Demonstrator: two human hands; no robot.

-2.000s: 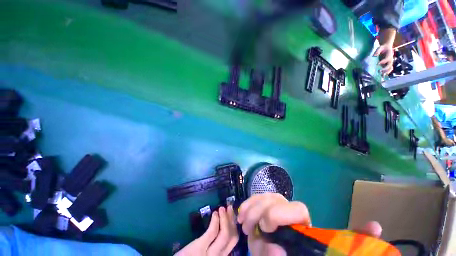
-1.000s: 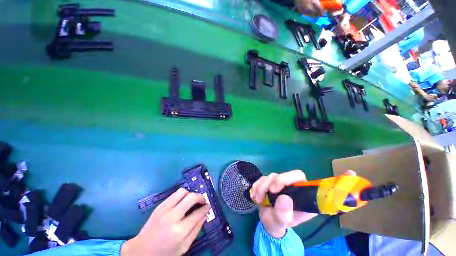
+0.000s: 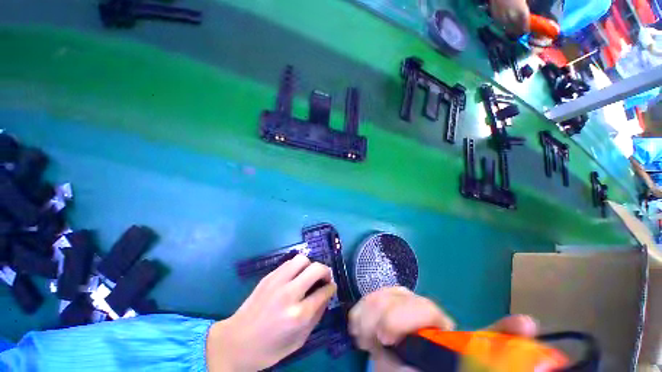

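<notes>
A black bracket body (image 3: 340,265) lies on the teal table at bottom centre, its slotted arm (image 3: 270,262) pointing left. My left hand (image 3: 279,309) is over the body with fingertips pressed together on it; a black part shows between the fingers, partly hidden. My right hand (image 3: 395,320) is closed around the orange and black electric screwdriver (image 3: 479,352), which is blurred; its bit is hidden beside the body. The round screw dish (image 3: 386,263) with speckled contents stands just right of the body.
A heap of black clamp pieces (image 3: 75,267) with white tabs lies left. Part-built brackets (image 3: 313,136) are spread over the green belt (image 3: 181,94). An open cardboard box (image 3: 577,305) stands right. A person's hand (image 3: 510,14) shows at top right.
Since one second ago, my right hand has tipped the screwdriver lower and brought it closer to the body. My left hand stays on the body. The whole view has shifted.
</notes>
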